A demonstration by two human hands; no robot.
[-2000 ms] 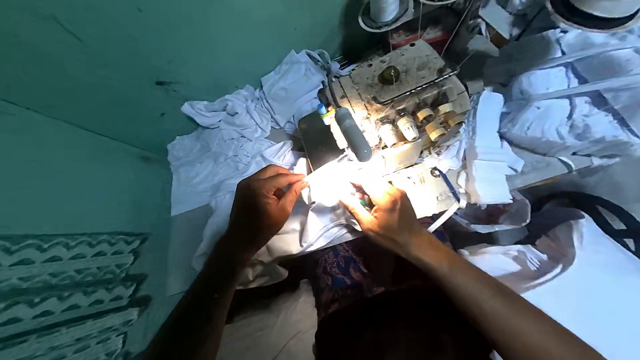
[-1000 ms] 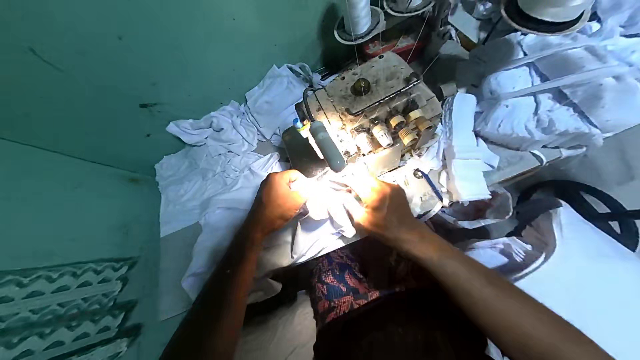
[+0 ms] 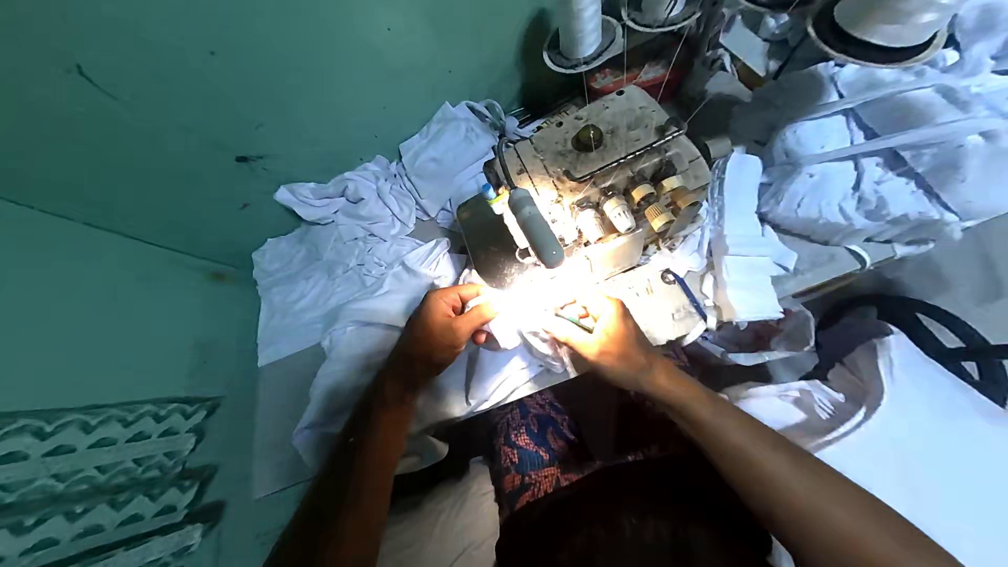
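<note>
A lit overlock sewing machine [image 3: 630, 157] with several tension dials stands in front of me, a grey lamp [image 3: 535, 228] hanging over its needle area. My left hand [image 3: 445, 327] pinches white fabric [image 3: 504, 378] at the machine's front edge. On the other side of the glare, my right hand [image 3: 606, 339] has its fingers curled on the same cloth, with a thin greenish thing [image 3: 575, 320] between them that I cannot make out. Strong light hides the presser foot and the fingertips.
Crumpled white cloth [image 3: 354, 236] lies left of the machine against the green wall [image 3: 157, 142]. Stacked white fabric strips [image 3: 744, 236] sit at its right, beside wrapped white bundles [image 3: 874, 150]. Thread cones [image 3: 580, 31] stand behind. More white cloth [image 3: 929, 441] lies at lower right.
Both hands remain at the machine's front with the white cloth. My right hand's fingers have shifted, and the greenish thing shows between them now, unlike one second ago.
</note>
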